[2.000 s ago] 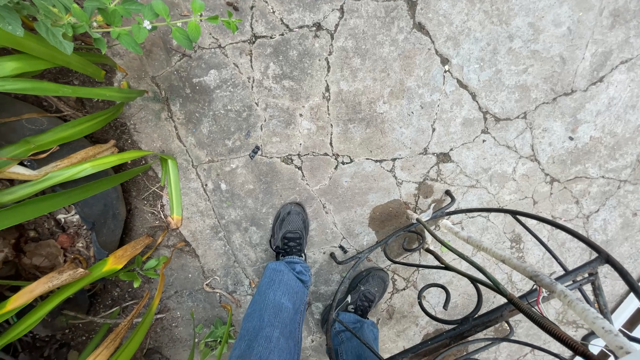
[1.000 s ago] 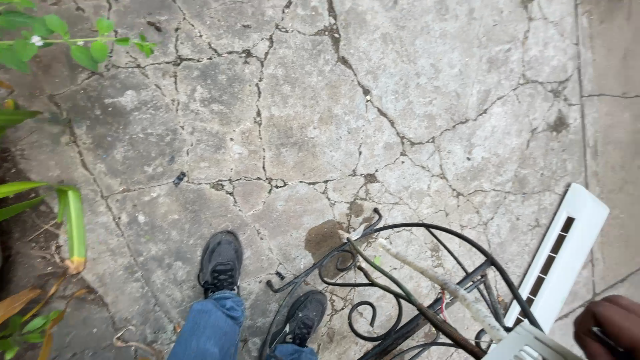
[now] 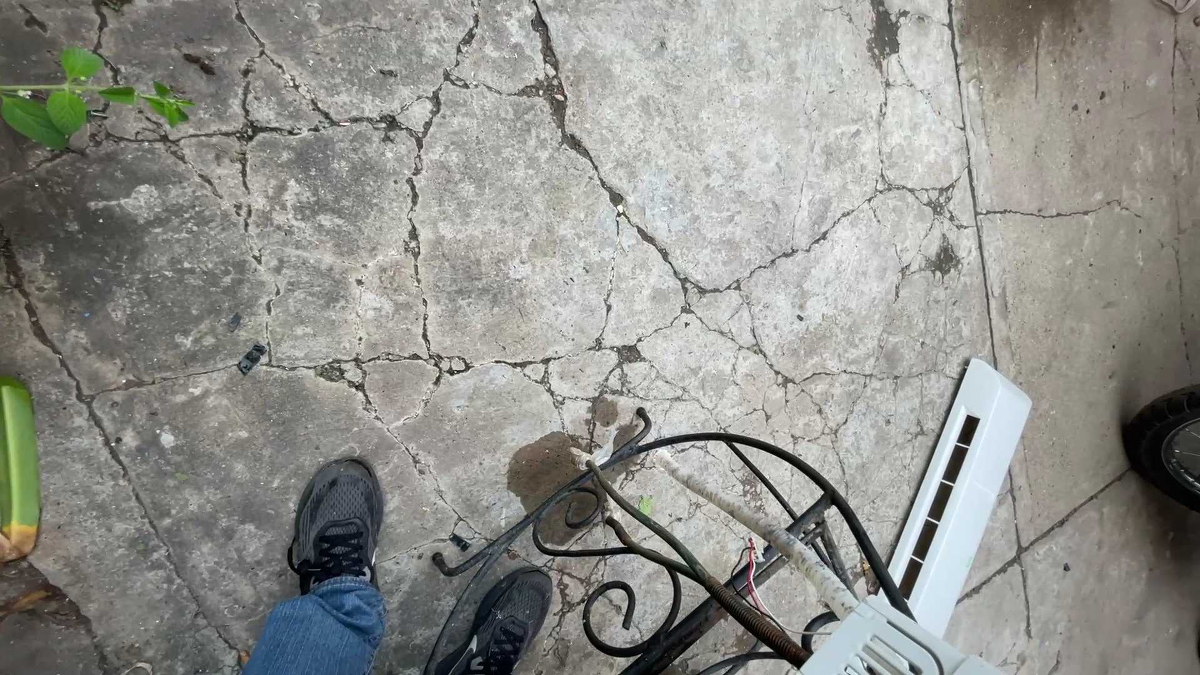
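Neither of my hands shows in the head view now. At the lower right, a black wrought-iron frame with scrolls [image 3: 675,562] stands beside my feet. Across it lie a white wrapped hose [image 3: 759,530], a dark corrugated tube [image 3: 750,619] and thin red and white wires [image 3: 753,577]. Their lower ends run to a white plastic housing with slots [image 3: 891,642], cut off by the bottom edge. A long white plastic cover with a row of dark slots [image 3: 966,497] lies beyond the frame on the right.
Cracked concrete paving [image 3: 562,234] spreads below me, with a damp patch [image 3: 539,473] near the iron frame. My black shoes [image 3: 339,520] are at the lower left. Green leaves [image 3: 66,108] edge the left side, and a wheel with a black tyre [image 3: 1167,445] stands at the far right.
The view has shifted to the right. A hand at the lower right edge one second ago is out of view. The long white cover and the wheel have come into view since the oldest frame.
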